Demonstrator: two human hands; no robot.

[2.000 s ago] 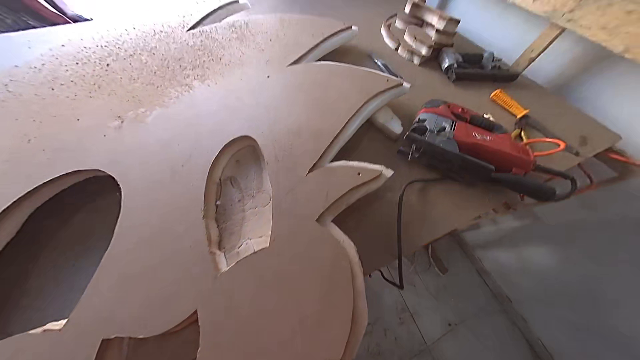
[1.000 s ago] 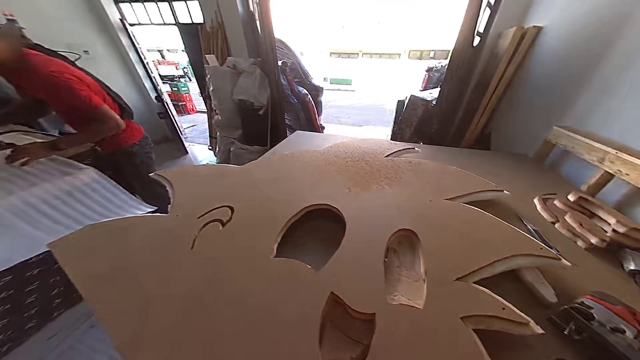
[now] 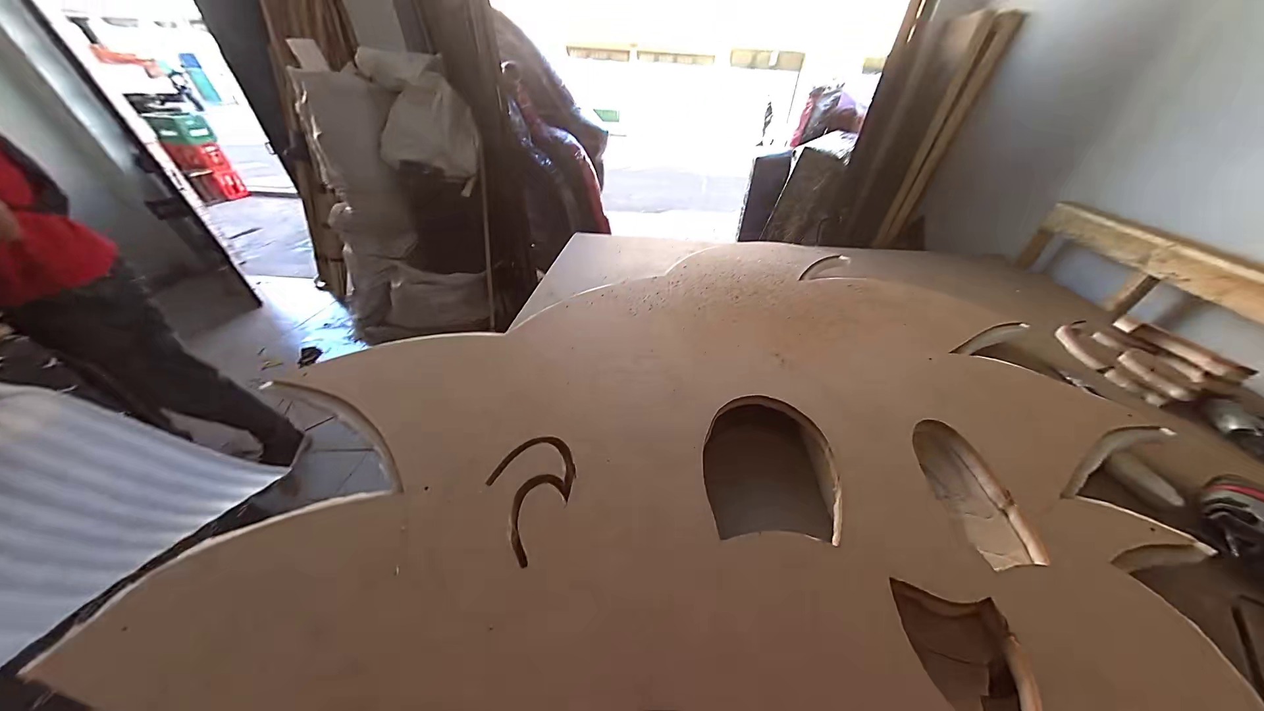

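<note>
Neither my left hand nor my right hand shows in the head view. A large flat board cut to a spiky, curved outline (image 3: 632,612) fills the lower part of the view. It has a wide oval cutout (image 3: 770,474), a narrower oval cutout (image 3: 978,504) to its right, and a further opening (image 3: 958,642) near the bottom. A thin curled slot (image 3: 568,469) runs through its left part. Sawdust (image 3: 731,286) lies scattered toward the far edge. Part of a red and black power tool (image 3: 1234,509) shows at the right edge.
Curved wood offcuts (image 3: 1145,365) are piled at the right, by a wooden frame (image 3: 1155,252) against the wall. White sacks (image 3: 365,178) stand behind the board. A person in a red top (image 3: 59,247) is at the left, near striped whitish sheeting (image 3: 109,504).
The view has swung up and left from the tool side toward the doorway. The person at the left, bent over the sheeting one second ago, now appears more upright.
</note>
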